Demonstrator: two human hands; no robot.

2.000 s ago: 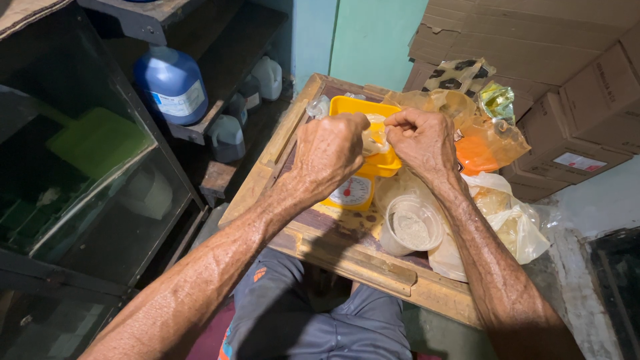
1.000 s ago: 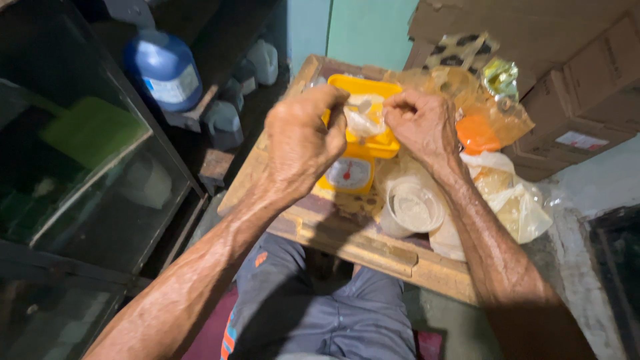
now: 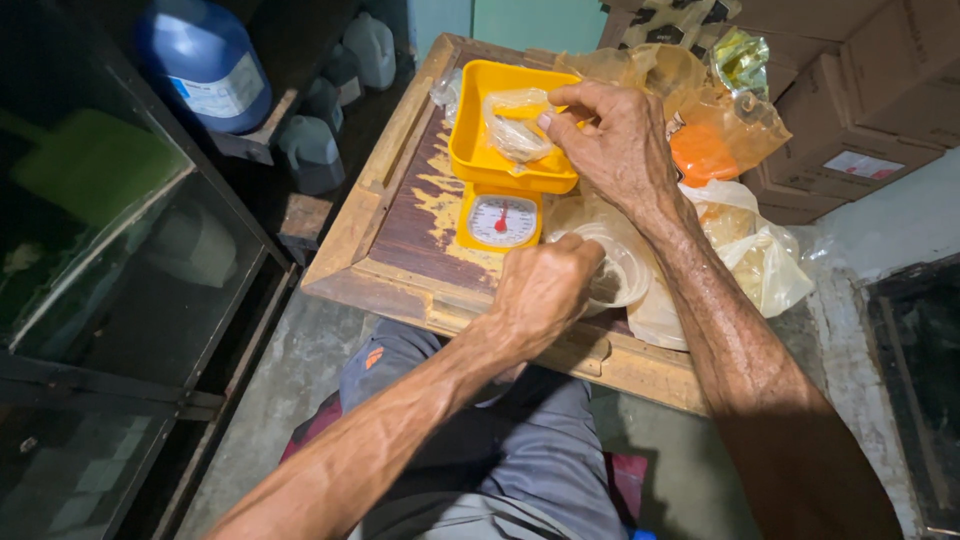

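A yellow kitchen scale with a dial stands on the wooden table, its yellow tray on top. In the tray lies a clear plastic bag. My right hand is at the tray's right side, thumb and forefinger at the bag's edge; whether they pinch it is unclear. My left hand is at the rim of a clear plastic tub with greyish contents, right of the dial. Its fingertips are hidden, so its hold cannot be told.
Orange-tinted plastic bags and a whitish filled bag lie at the table's right. Cardboard boxes are stacked behind. A blue jug and several pale jugs stand on shelves at the left, beside a glass-fronted cabinet.
My left hand has moved from the bag above the tray down to the tub. The bag, held up between both hands before, now rests in the tray.
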